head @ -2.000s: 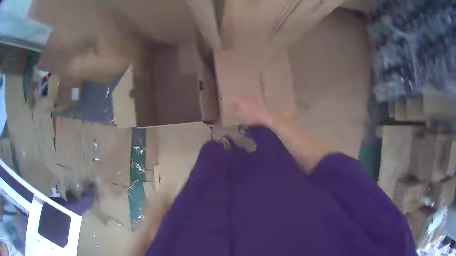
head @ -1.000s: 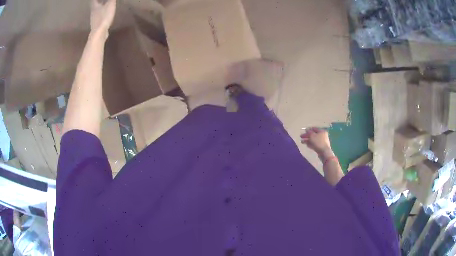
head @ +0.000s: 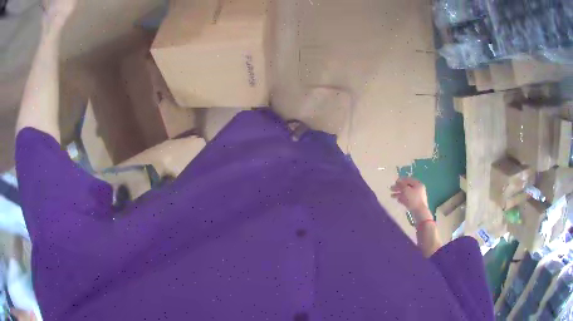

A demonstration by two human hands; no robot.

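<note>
A closed brown carton (head: 217, 69) with dark "FURRION" print stands at upper centre. To its left is a large open brown carton (head: 129, 103), its dark inside showing and its flap spread out. My left hand (head: 58, 11) is at the top left edge, over brown cardboard; its fingers are blurred and partly cut off, so any grip on the cardboard cannot be made out. My right hand (head: 409, 192) hangs at the right, above the floor, with loosely bent fingers and nothing in it.
A flattened cardboard sheet (head: 383, 81) lies on the green floor (head: 449, 141) right of the closed carton. Plastic-wrapped dark goods (head: 502, 31) stand at the upper right. Brown boxes (head: 484, 138) line the right side. A person's hand (head: 24, 315) shows at the lower left edge.
The printed carton and the open carton now appear further left, and more of the floor sheet shows. My left hand has moved left. My right hand remains low at the right, still empty.
</note>
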